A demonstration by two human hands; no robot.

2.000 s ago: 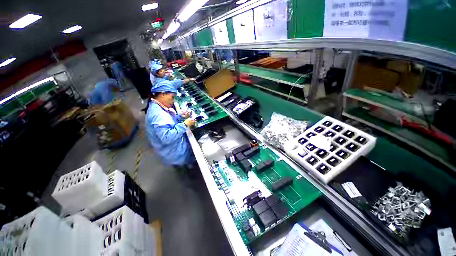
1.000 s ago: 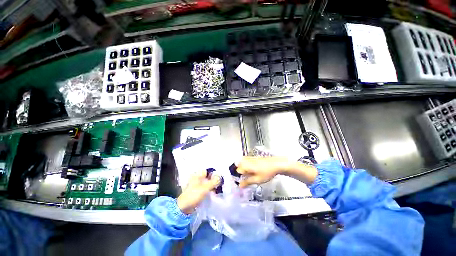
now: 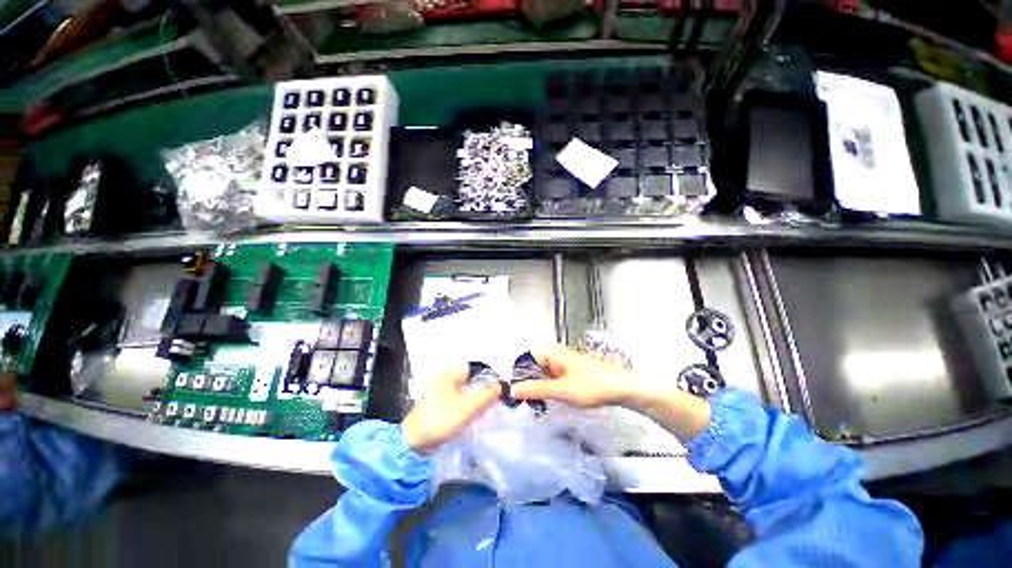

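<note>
My left hand (image 3: 449, 408) and my right hand (image 3: 583, 379) are close together over the line's front rail, above my lap. Small black pieces (image 3: 526, 366) show at the fingertips of both hands; whether they are parts or finger coverings I cannot tell. A crumpled clear plastic bag (image 3: 522, 453) hangs just below the hands, over my lap. The fingers are bent near the bag's top, but the exact grip is too blurred to tell. A clipboard with a white sheet (image 3: 466, 333) lies behind my left hand.
A green circuit board (image 3: 239, 383) lies at left on the line. On the shelf are a white foam tray (image 3: 266, 202), silvery metal parts (image 3: 495, 166) and a black component tray (image 3: 566, 198). Round black discs (image 3: 710, 328) sit right of my hands. A person's sleeve (image 3: 50, 460) shows at far left.
The view has swung from along the line to down at my hands, which came into view. Since one second ago, the hands have moved closer together and the bag sits slightly higher.
</note>
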